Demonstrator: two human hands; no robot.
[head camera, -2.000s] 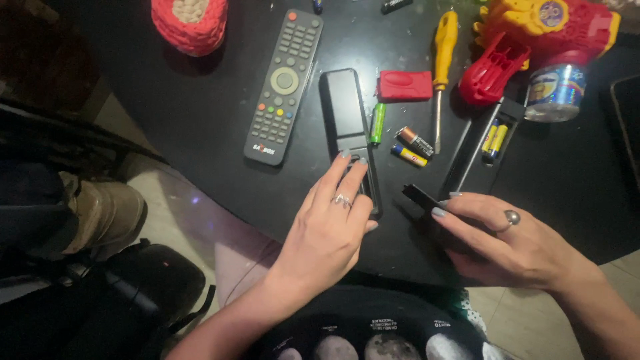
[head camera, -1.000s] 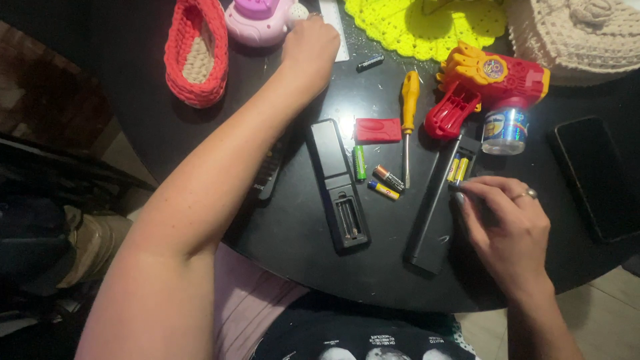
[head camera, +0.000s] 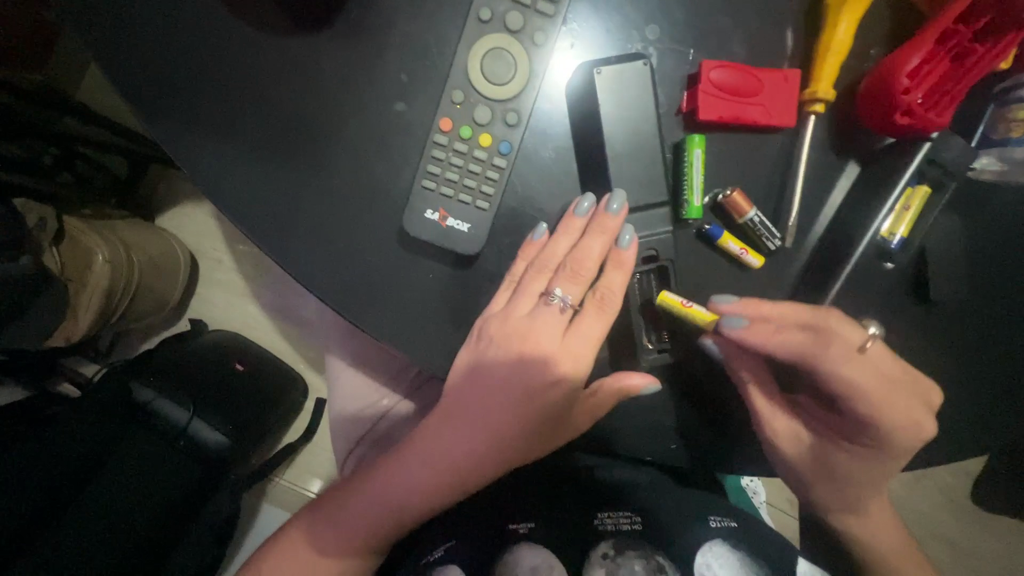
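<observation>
My right hand (head camera: 832, 384) pinches a yellow battery (head camera: 686, 309) between thumb and fingers, its free end over the edge of the open battery compartment (head camera: 652, 308) of a black remote control (head camera: 632, 132) lying face down. My left hand (head camera: 552, 328) lies flat with fingers extended beside that compartment, fingertips on or just over the remote; it grips nothing. Right of the remote are a green battery (head camera: 691, 178), a copper-topped battery (head camera: 748, 218) and a yellow-and-blue battery (head camera: 732, 245). Another remote (head camera: 856, 232) at the right has a yellow battery (head camera: 905, 214) in its compartment.
A grey remote control with coloured buttons (head camera: 480, 144) lies face up to the left. Beyond the batteries are a red plastic piece (head camera: 748, 94), a yellow-handled screwdriver (head camera: 816, 100) and a red toy part (head camera: 928, 72). The black table's curved edge (head camera: 320, 284) runs at the left.
My left hand has come back from the table's far side to the black remote. My right hand has moved left from the other remote, now holding a yellow battery. The view is closer.
</observation>
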